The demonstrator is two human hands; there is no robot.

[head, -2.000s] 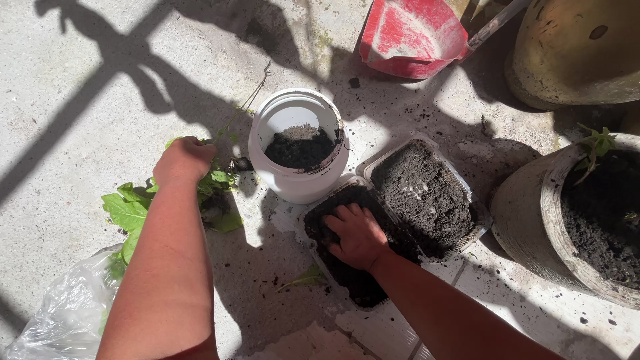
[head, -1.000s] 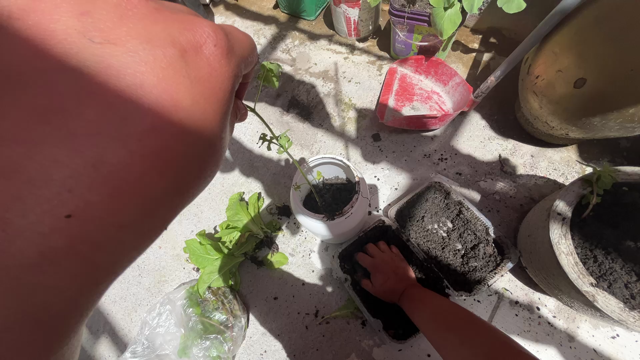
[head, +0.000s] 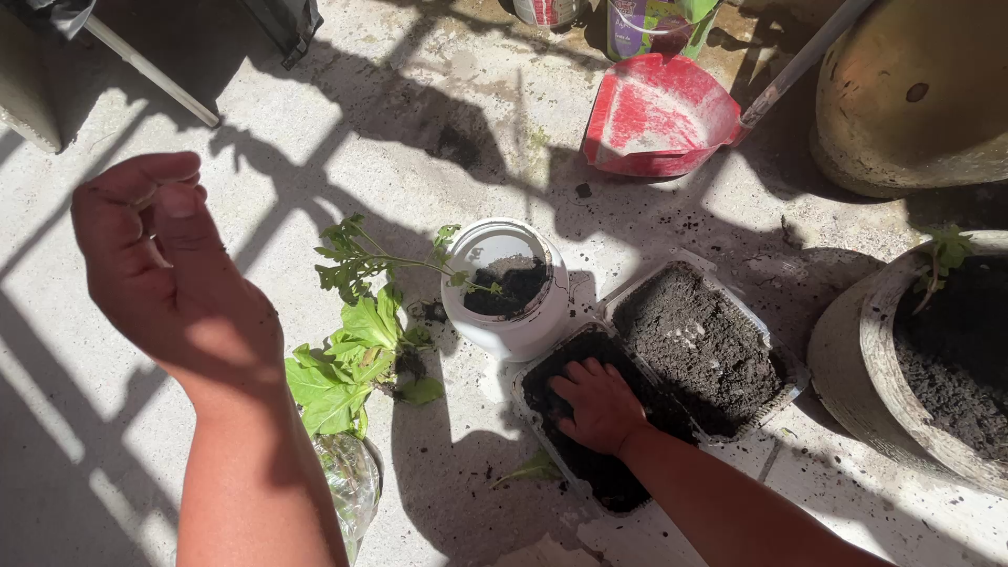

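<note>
My left hand (head: 169, 252) is raised at the left, its fingers curled and nothing seen in them. My right hand (head: 594, 402) lies with spread fingers on the dark soil of a clear plastic tray (head: 614, 484). Beside it stands a second tray of soil (head: 701, 339). A white plastic pot (head: 512, 335) with some soil inside stands behind the trays. A leafy seedling (head: 386, 256) leans out over the pot's left rim. Left of the pot, bright green leafy plants (head: 339, 386) with soil on their roots lie on the concrete, partly behind my left forearm.
A red dustpan (head: 661, 118) with a long handle lies at the back. A large pot of soil (head: 874, 354) stands at the right, below a big tan container (head: 921, 94). A clear plastic bag (head: 346, 480) lies by my left forearm. Painted containers (head: 646, 31) stand at the back edge.
A second ago my left hand held the seedling upright over the white pot; it has let go and moved left, and the seedling now leans left. My right hand stays on the tray's soil.
</note>
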